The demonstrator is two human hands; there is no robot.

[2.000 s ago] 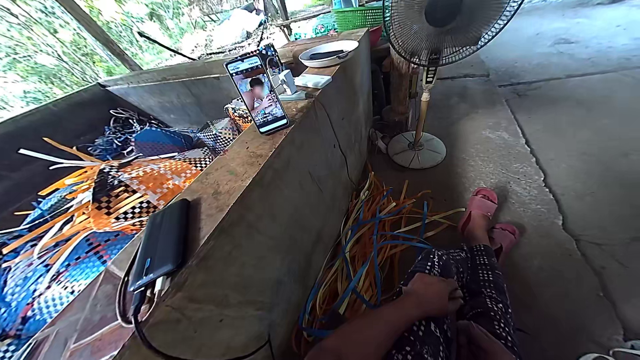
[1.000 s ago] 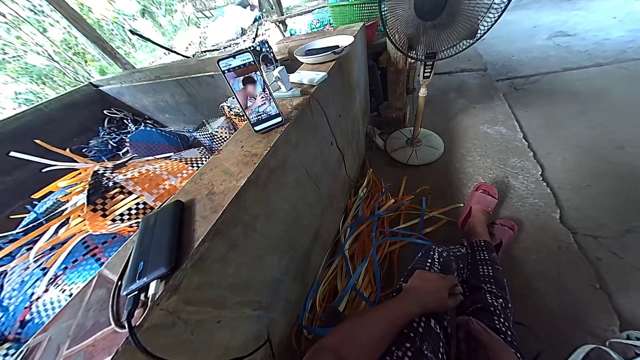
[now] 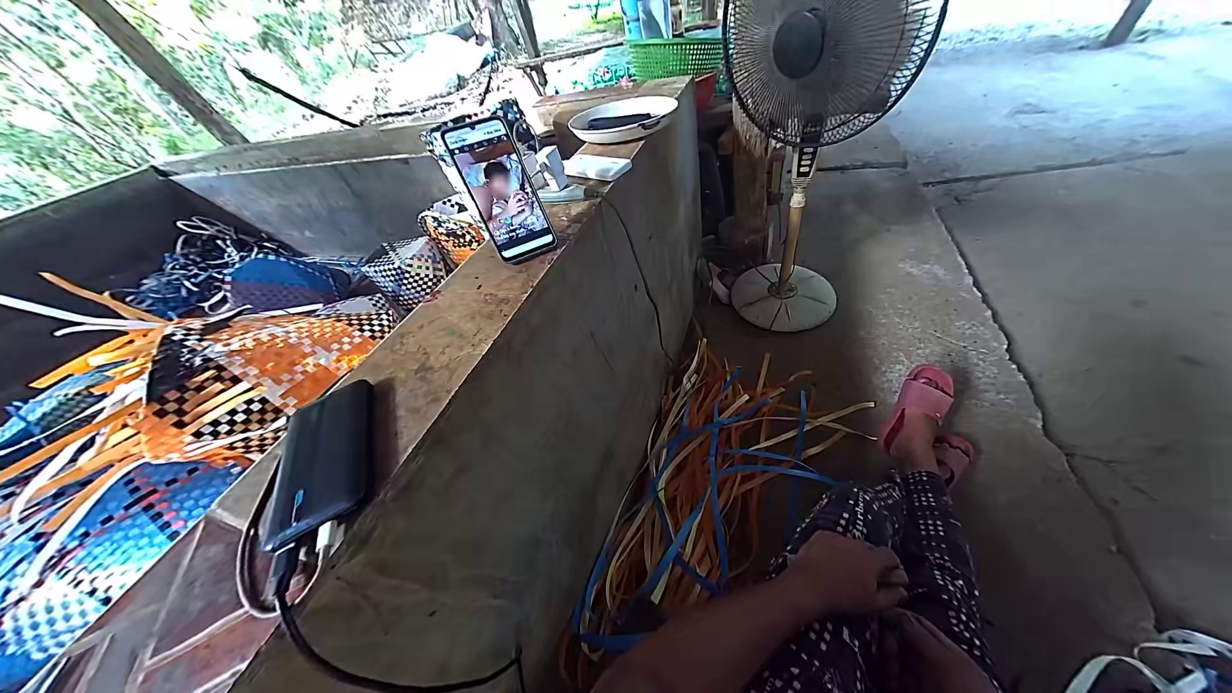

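My left hand [image 3: 849,575] rests on the patterned trousers [image 3: 938,539] over my lap, its fingers curled in and no object visible in them. A bare part of what looks like my right arm shows low beside it; the right hand itself cannot be made out. Left of my legs, a loose heap of orange, yellow and blue plastic strips [image 3: 717,472] lies on the floor against a concrete wall. My feet are in pink sandals [image 3: 919,399]. On the wall's ledge, a smartphone [image 3: 499,190] stands upright with its screen lit, and a black power bank [image 3: 322,462] lies with cables plugged in.
A pedestal fan [image 3: 791,192] stands ahead on the concrete floor. Farther along the ledge [image 3: 433,356] are a white dish [image 3: 624,120] and a green basket [image 3: 674,58]. Woven strip pieces [image 3: 260,366] with loose ends fill the walled area at left. White strips [image 3: 1169,654] show at bottom right.
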